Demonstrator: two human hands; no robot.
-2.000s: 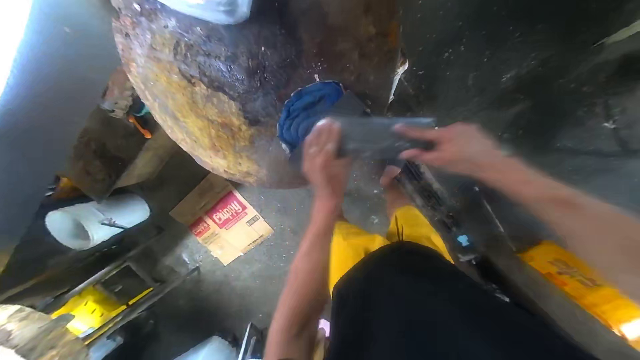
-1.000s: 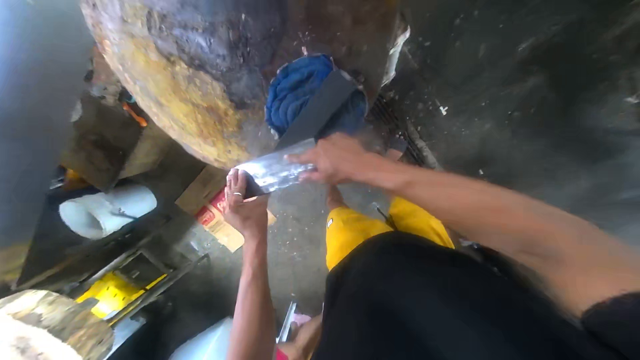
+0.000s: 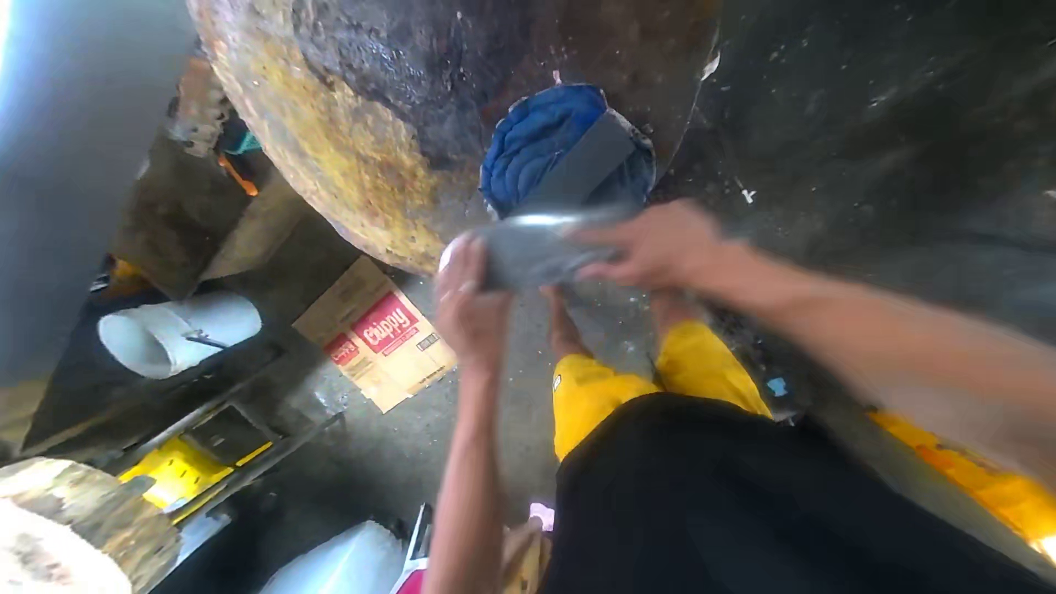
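A grey flat piece (image 3: 532, 247), blurred and shiny along its upper edge, spans the space between both hands. Its left end is gripped by my left hand (image 3: 472, 293). On its right part my right hand (image 3: 660, 247) has its fingers and thumb closed. Just beyond it, a round bundle of blue cloth (image 3: 544, 136) rests at the near edge of a large, stained round table (image 3: 363, 148). Across the cloth lies a dark grey flat strip (image 3: 586, 165), its near end hidden behind the held piece.
A flattened cardboard box (image 3: 384, 338) lies on the floor below the table. White cylindrical containers (image 3: 177, 330) lie at the left, above a yellow crate (image 3: 177, 472). A round wooden surface (image 3: 91, 520) stands at lower left, and a yellow-orange sack (image 3: 965, 470) at lower right.
The held piece, tilted with its left end low one second ago, is now nearly level. Both hands have kept hold of it. The dark strip shows across the blue cloth in both later frames.
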